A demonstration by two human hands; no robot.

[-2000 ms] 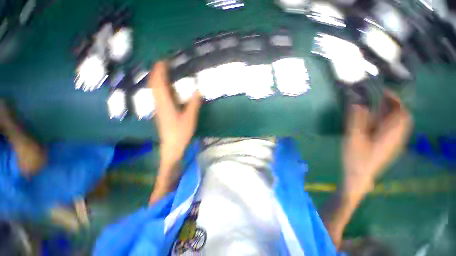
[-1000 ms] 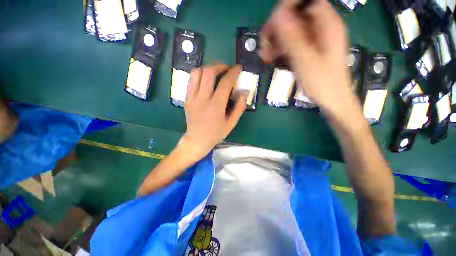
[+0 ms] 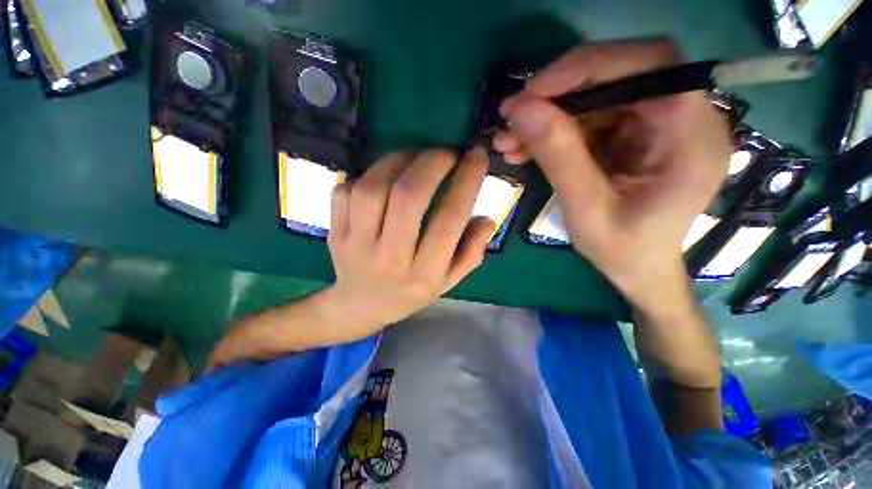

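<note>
My right hand (image 3: 631, 162) holds a pen-shaped tool (image 3: 660, 86), black with a pale rear end, its tip hidden by the fingers. The fingertips are at the upper end of a black phone housing (image 3: 499, 196) in front of me; its disc is hidden. My left hand (image 3: 406, 229) lies with its fingers at that housing's left edge and lower white panel; whether it grips it I cannot tell. Two housings, one at far left (image 3: 191, 124) and one nearer (image 3: 316, 124), lie with white discs pointing away. Another housing (image 3: 550, 222) is partly under my right hand.
More housings (image 3: 751, 220) lie at the right, some overlapping. A small stack of housings (image 3: 76, 38) is at the upper left. The green work surface (image 3: 115, 191) runs across the view. Cardboard boxes (image 3: 76, 382) stand on the floor at lower left. A blue sleeve (image 3: 29, 272) shows at the left edge.
The view is now closer over the housings. My left hand stays at the same housing; my right hand is lower beside it, and the pen-shaped tool now shows clearly.
</note>
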